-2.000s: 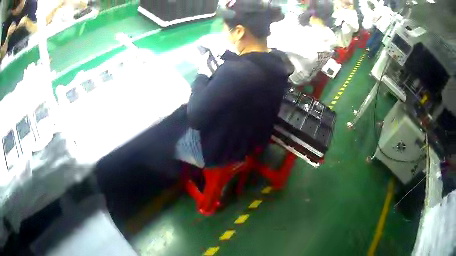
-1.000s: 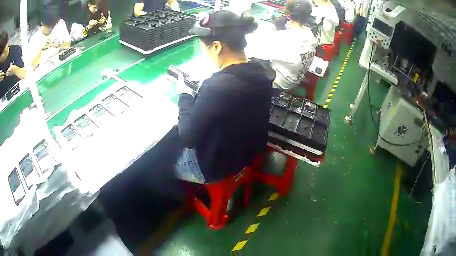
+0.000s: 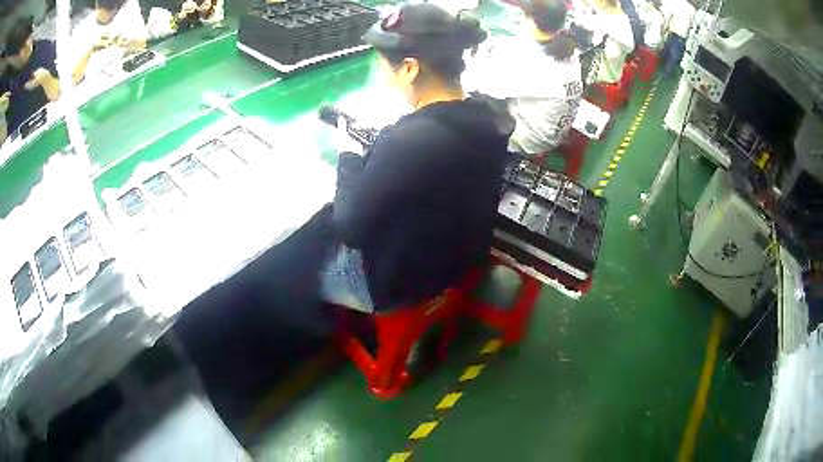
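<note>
Neither of my hands can be made out in the head view. Nearest in front of me, at the left, a white padded tray [image 3: 212,244] lies on the bench, strongly overexposed. Several phone housings [image 3: 79,242], dark-framed rectangles, lie in it in a slanting row, with a short gap between a group at the left and a group further right. Greyish cloth-like or plastic material [image 3: 81,316] hangs at the tray's near edge; what it is I cannot tell.
A seated person in dark clothes [image 3: 424,198] on a red stool [image 3: 393,356] holds a dark part at the bench. Black trays [image 3: 550,217] stand behind them; another black stack [image 3: 302,36] is on the green bench. Other workers sit beyond. White equipment [image 3: 726,248] stands right.
Over the two seconds the view has shifted and sharpened, so the far workers and the housings show more clearly than at first. The seated person still holds a dark part.
</note>
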